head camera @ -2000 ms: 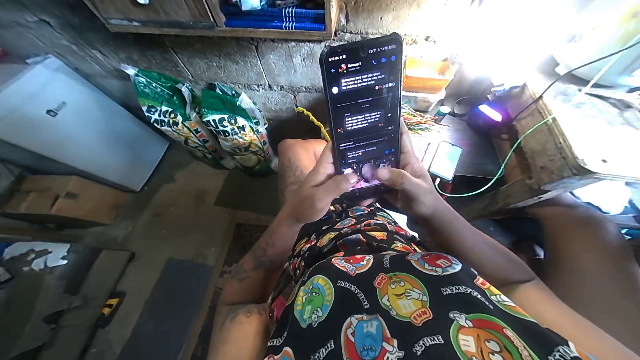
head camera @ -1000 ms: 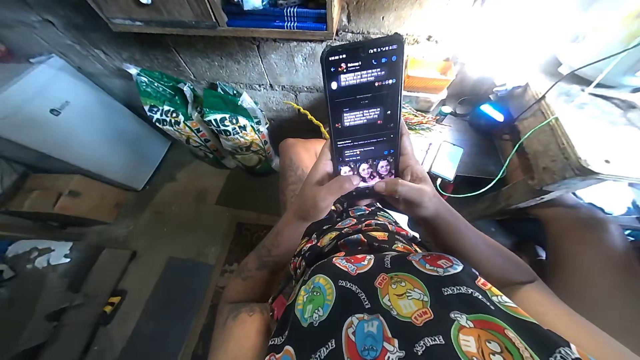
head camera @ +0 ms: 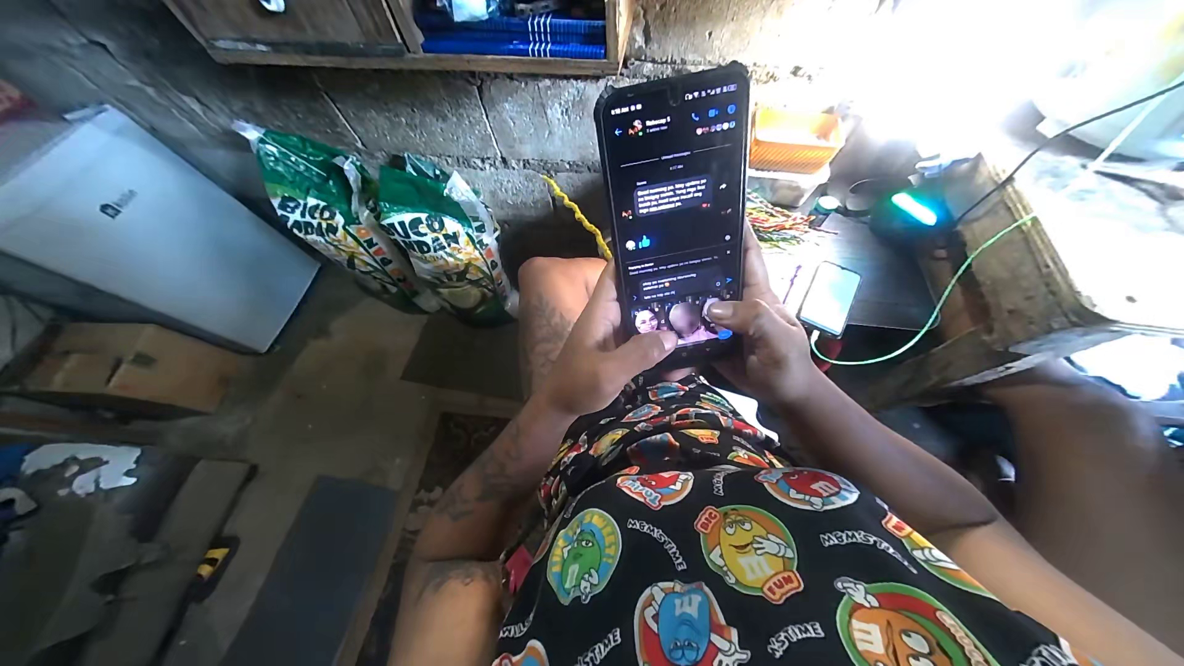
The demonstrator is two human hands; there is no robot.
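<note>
A large smartphone in a dark case stands upright above my lap, its screen lit with a dark chat view and a photo strip near the bottom. My left hand is closed around its lower left side, the thumb over the lower screen. The lower right side rests in my right hand, whose thumb lies over the photo strip. Most of the fingers are hidden behind the phone. A cartoon-printed black garment covers my lap. To the right of my right hand lies a second phone with a bright screen, a green cable at its lower end.
Green-and-white sacks stand against the block wall. At left are a silver appliance and a cardboard box. An orange basket and a light with a green glow are at upper right, beside a worn wooden table.
My thumbs have shifted over the lower part of the phone screen, and the text area there looks different. The small light at right has gone from purple to blue to green.
</note>
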